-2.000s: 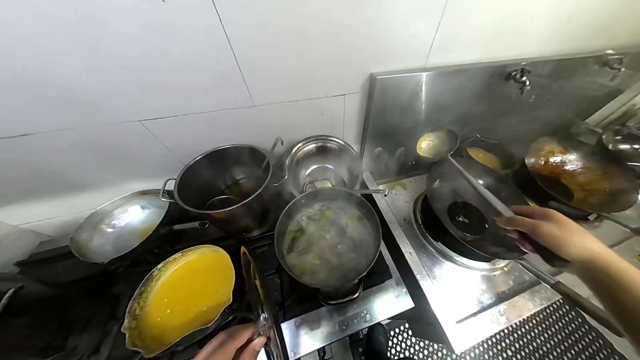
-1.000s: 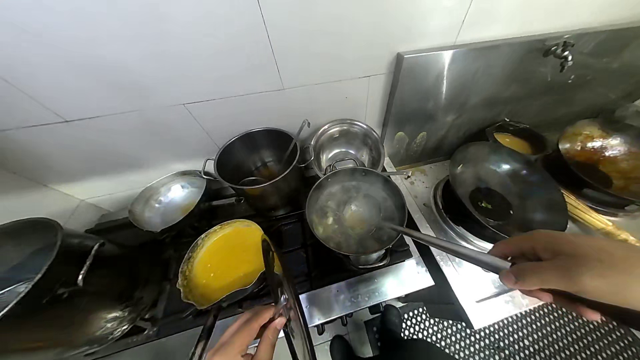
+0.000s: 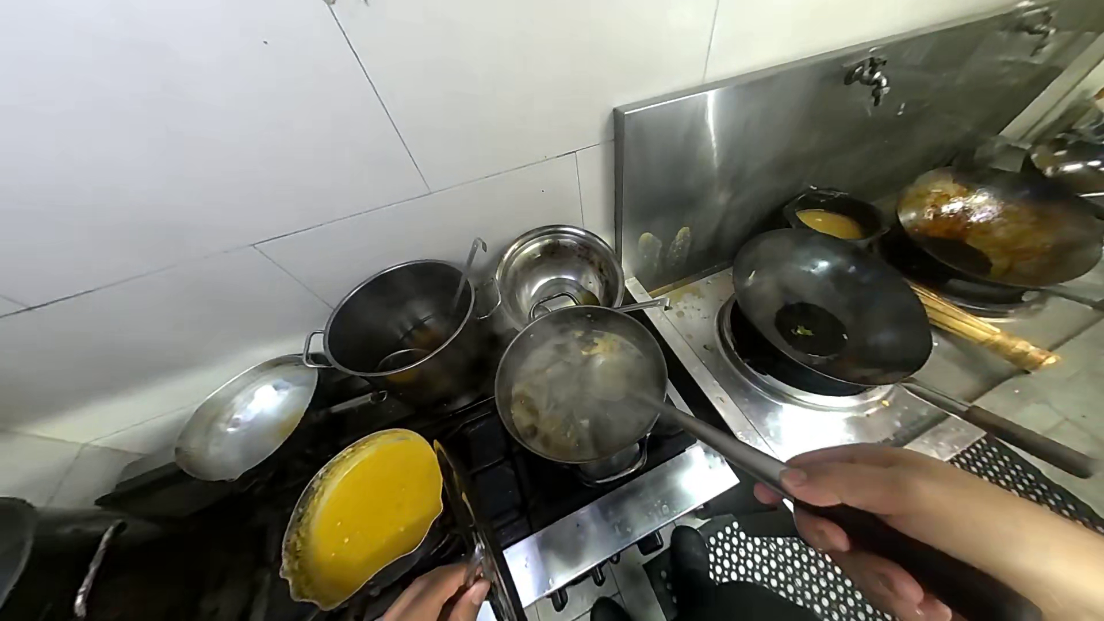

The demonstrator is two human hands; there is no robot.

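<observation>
My right hand (image 3: 862, 517) grips the dark handle of a long metal ladle (image 3: 724, 444), whose head is down in a steaming pot of broth (image 3: 561, 405). My left hand (image 3: 444, 595) pinches the knob of a pot lid (image 3: 474, 535), tilted on edge. Just left of the lid sits a pan of yellow sauce (image 3: 366, 517). Behind is a tall pot (image 3: 345, 332) with a ladle in it, beside a steel bowl (image 3: 561, 250). Steam blurs what lies in the broth.
A wok (image 3: 862, 302) with a little dark liquid rests on the right burner, its handle toward me. Beyond it are a small pan of yellow liquid (image 3: 828, 222), a stained wok (image 3: 992, 224) and wooden sticks (image 3: 983, 332). An empty shallow pan (image 3: 250, 418) lies at left.
My right hand has brought the ladle from above the wok leftward into the steaming pot. My left hand still holds the lid beside the yellow sauce.
</observation>
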